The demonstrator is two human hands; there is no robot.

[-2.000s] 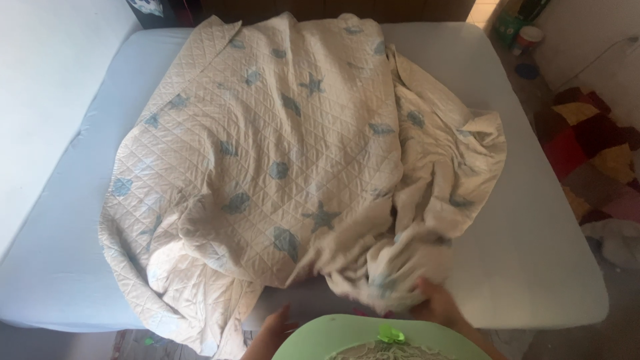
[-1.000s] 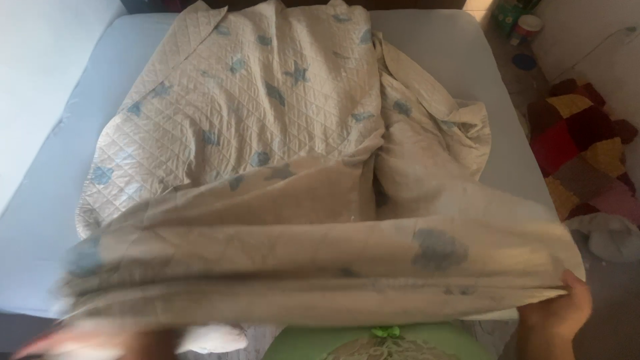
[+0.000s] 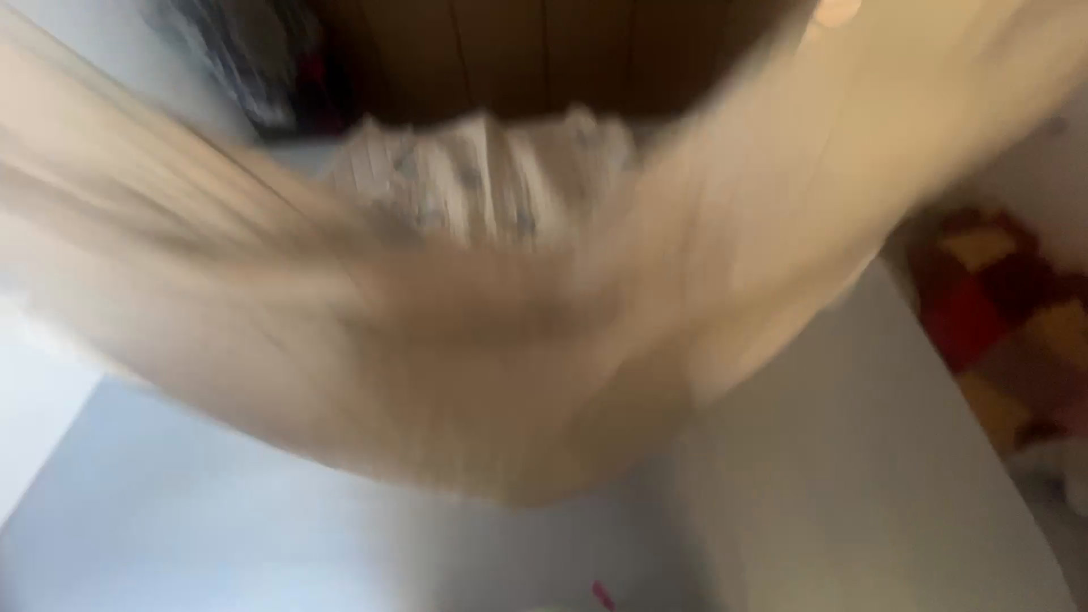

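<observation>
A beige quilt [image 3: 510,365], blurred by motion, hangs in the air in a wide U across the head view, its two sides rising to the upper left and upper right. Its far part, bunched in folds with bluish patches, lies at the far end of the bed. Below it shows the pale fitted sheet [image 3: 212,493] on the mattress. At the top right, fingers of my right hand [image 3: 837,12] grip the quilt's raised edge; the rest of that hand is out of frame or hidden. My left hand is not visible.
A dark wooden panel [image 3: 544,59] stands beyond the bed's far end, with a grey cloth bundle [image 3: 255,68] at its left. A patchwork cloth [image 3: 1003,331] in red and yellow lies right of the bed. A white wall is on the left.
The quilt lay spread on the bed, then its near edge was stretched low across the front; now it is raised high, baring the near sheet. My right hand has moved up with it.
</observation>
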